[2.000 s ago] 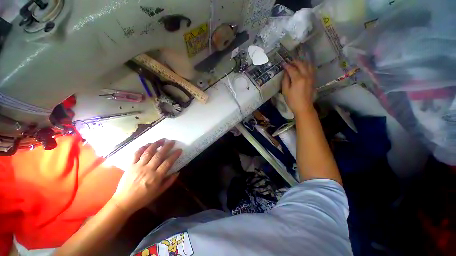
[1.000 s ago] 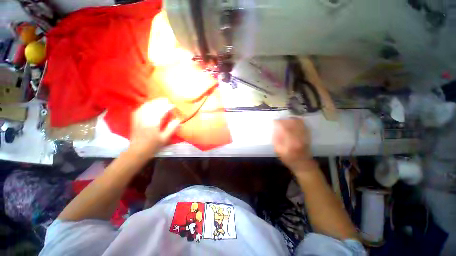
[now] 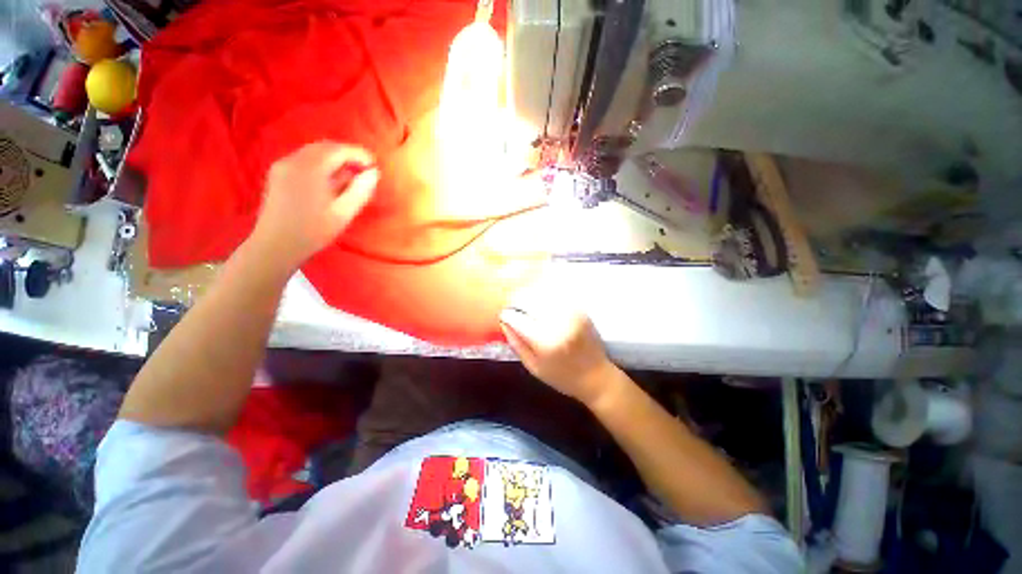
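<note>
The red fabric [image 3: 241,101] lies over the left part of the white machine bed [image 3: 695,320] and glows orange and white under the lamp. The pale sewing machine head [image 3: 829,79] stands at upper right. Its needle area [image 3: 577,185] is at the bright spot, at the fabric's right edge. My left hand [image 3: 319,202] is on the fabric, fingers curled, a bit of red showing between them. My right hand [image 3: 555,345] is at the fabric's lower right corner by the bed's front edge, fingers closed on it; glare hides detail.
Dark looped scissors [image 3: 768,230] and a tan ruler [image 3: 784,219] lie right of the needle. A yellow ball [image 3: 111,85] and an orange ball [image 3: 94,40] are at upper left. White thread cones [image 3: 863,505] stand below the bed at right. A red heap [image 3: 275,437] lies below.
The view has swung left from the bed's right end to the fabric. My right hand has moved left to the fabric's corner. My left hand has moved up the fabric.
</note>
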